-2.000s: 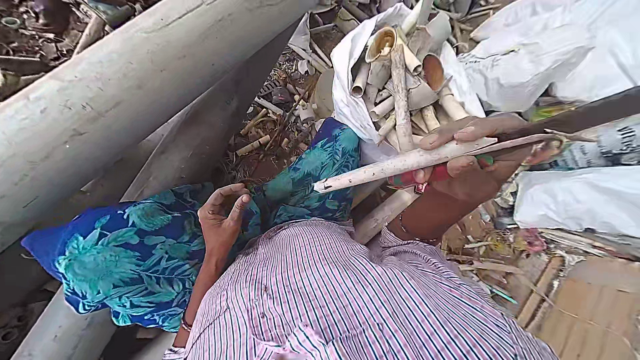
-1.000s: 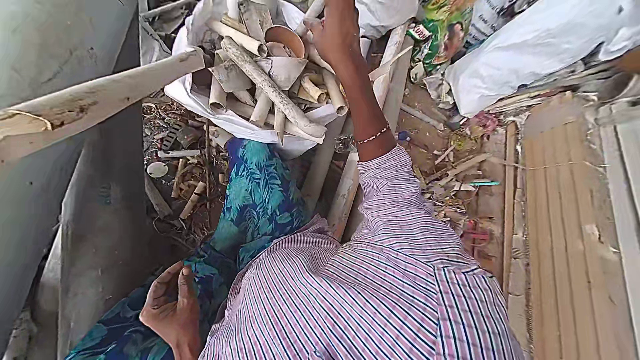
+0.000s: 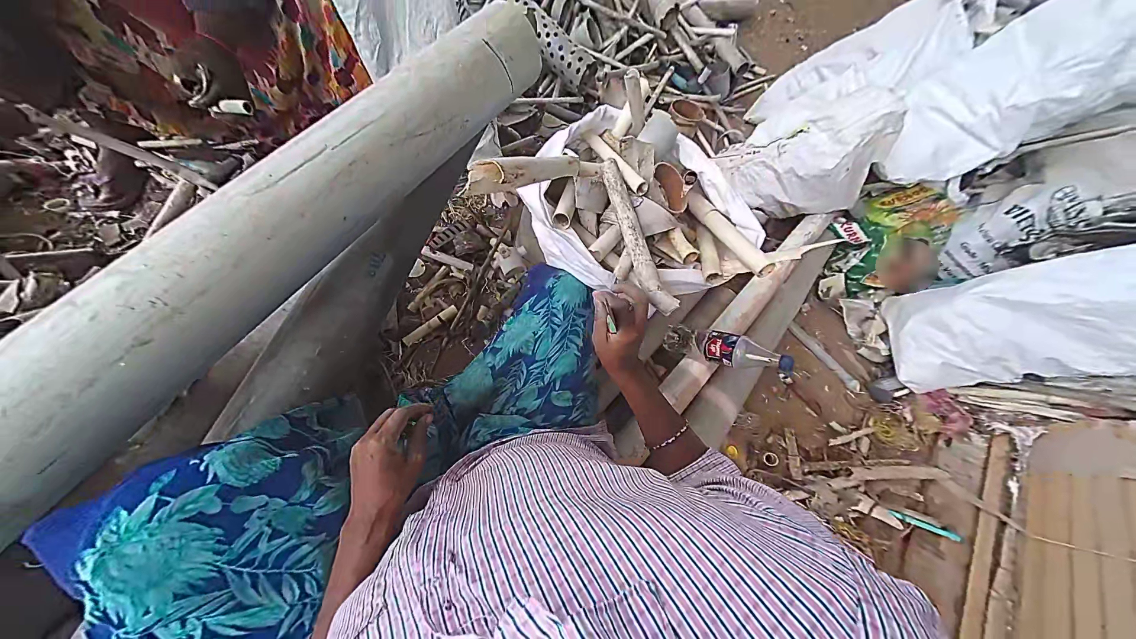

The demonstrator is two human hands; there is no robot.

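Note:
My left hand [image 3: 389, 454] rests over the blue and teal leaf-patterned cloth [image 3: 222, 524] on my lap, loosely bent, with nothing visible in it. Fingers curled, my right hand [image 3: 621, 328] is at the near edge of a white sack [image 3: 568, 244]; a small pale green thing shows at its fingers, and I cannot tell whether it is gripped. Cut pieces of pale pipe [image 3: 635, 226] fill the sack, several sticking out past its rim. One wider pipe piece [image 3: 524, 173] lies across the sack's left side.
A thick grey pipe [image 3: 266, 231] slants across the left. Right of my right hand, a plastic bottle [image 3: 732, 348] lies on long pipes [image 3: 754, 306]. White sacks [image 3: 1021, 319] and a green printed wrapper [image 3: 896, 231] are at the right, above wooden boards [image 3: 1078, 532]. Scraps litter the ground.
Two seconds ago my right hand held a long pale pipe piece; that piece is no longer in it. From the sack's far side, the right hand has come back to its near edge. The view has shifted.

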